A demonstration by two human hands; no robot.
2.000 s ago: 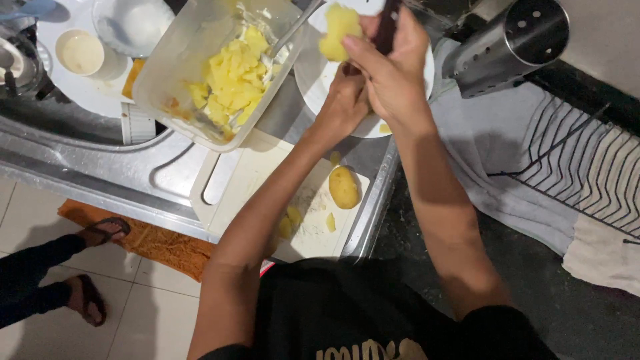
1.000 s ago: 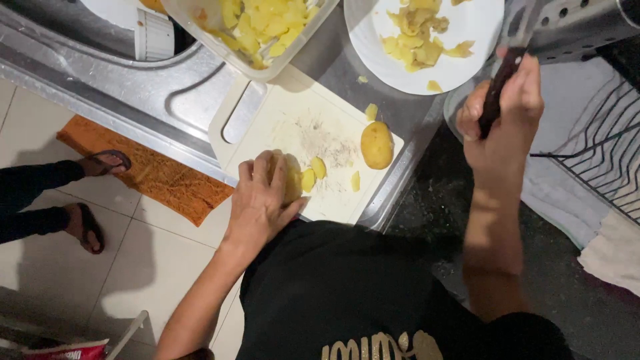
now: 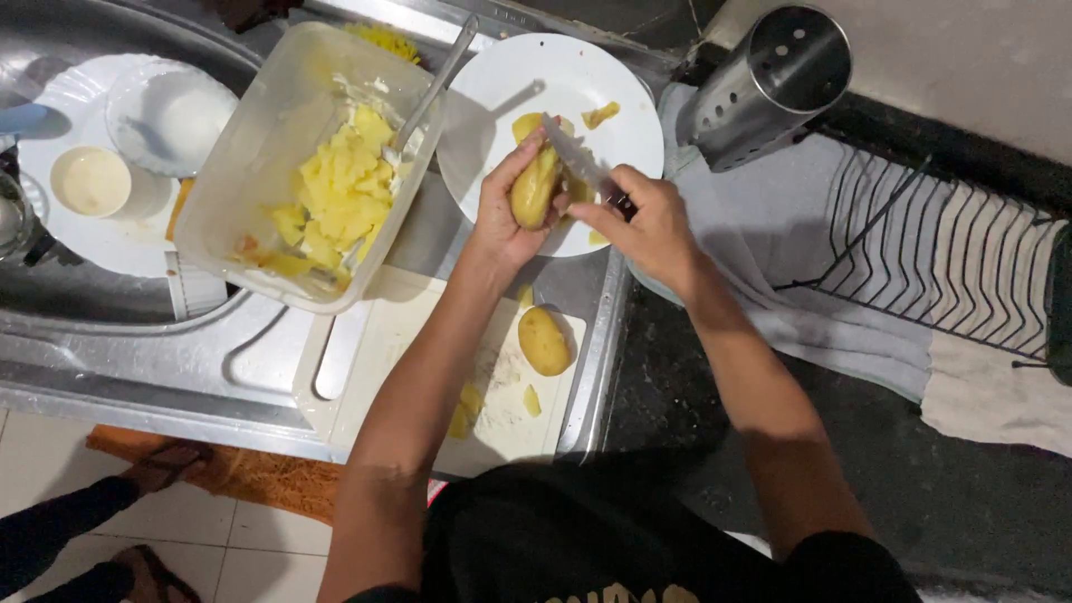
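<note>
Over the white plate (image 3: 477,92), my left hand (image 3: 509,213) holds a partly peeled potato (image 3: 533,194). My right hand (image 3: 649,219) grips the dark handle of a knife (image 3: 578,157), its blade against or just above that potato. Peel (image 3: 600,115) lies on the plate. Below, a whole unpeeled potato (image 3: 545,341) and yellow potato pieces (image 3: 471,399) rest on the white cutting board (image 3: 523,435). To the left, a clear plastic container (image 3: 243,180) holds cut potato (image 3: 343,180) with some white creamy stuff and a spoon (image 3: 440,79).
Plates (image 3: 63,226), a small bowl (image 3: 172,113) and a cup (image 3: 90,182) stand in the sink at the left. At the right are a perforated steel holder (image 3: 754,92) and a black wire rack (image 3: 946,251) on cloths. Another person's feet (image 3: 172,461) show at lower left.
My left hand has moved from the pieces on the board up over the plate and now holds a potato. My right hand has brought the knife in to it.
</note>
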